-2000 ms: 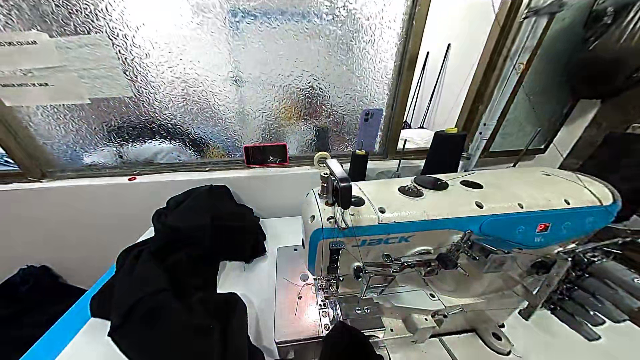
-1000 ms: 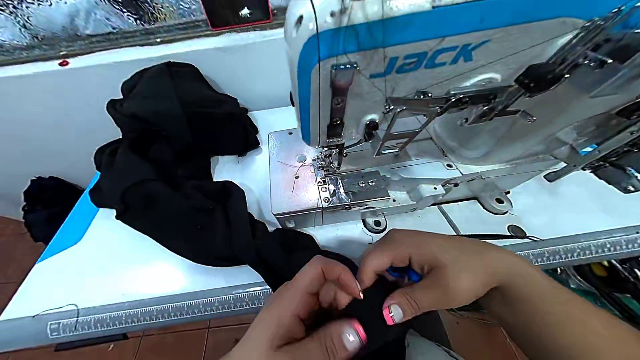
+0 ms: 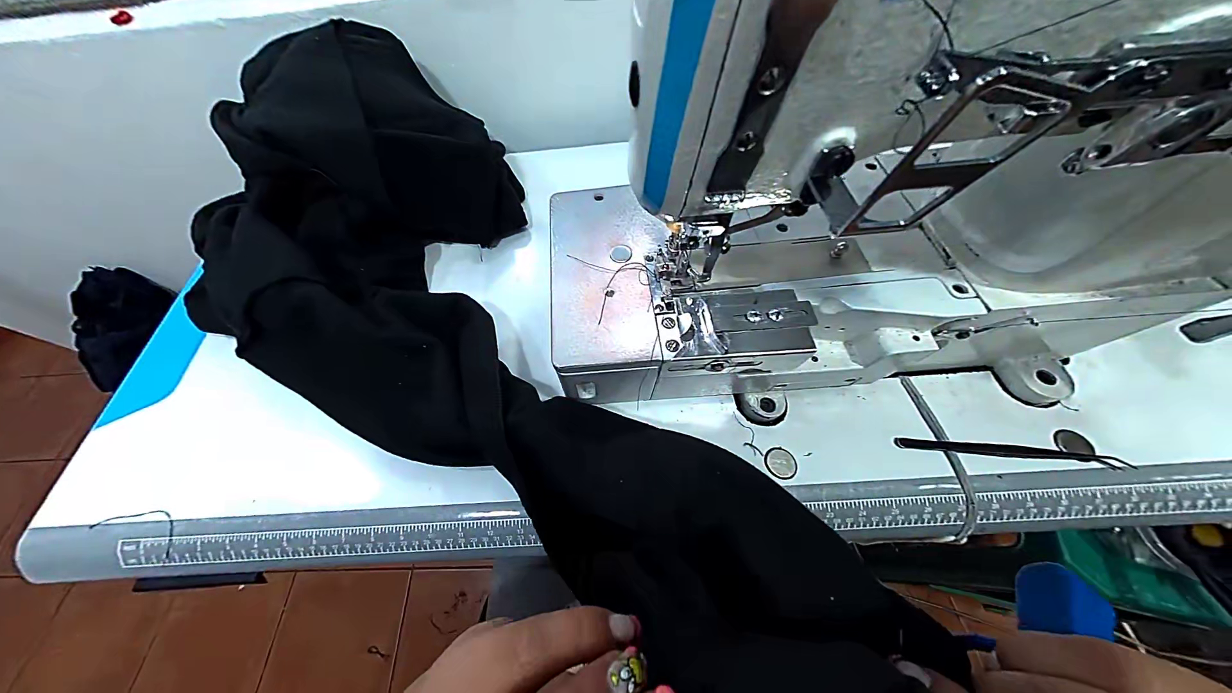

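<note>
A long black fabric piece (image 3: 674, 510) runs from a heap at the back left of the sewing table, over its front edge, to my hands. My left hand (image 3: 539, 654) grips the fabric at the bottom middle, partly cut off by the frame. At the lower right, my right hand (image 3: 1049, 664) holds the other side of the cloth, its fingertips partly hidden under it. A small blue object (image 3: 1064, 602) shows beside my right hand. The Jack sewing machine (image 3: 808, 192) stands behind the fabric, with loose threads over its metal needle plate (image 3: 606, 289).
Black tweezers (image 3: 1006, 449) lie on the white table (image 3: 318, 433) at the right. A ruler strip (image 3: 337, 547) lines the front edge. A dark cloth bundle (image 3: 120, 322) is beyond the table's left end. A green container (image 3: 1136, 577) sits below at the right.
The view has moved closer to the table. My hands, absent two seconds ago and close together one second ago, are now wide apart, with the black fabric spread between them.
</note>
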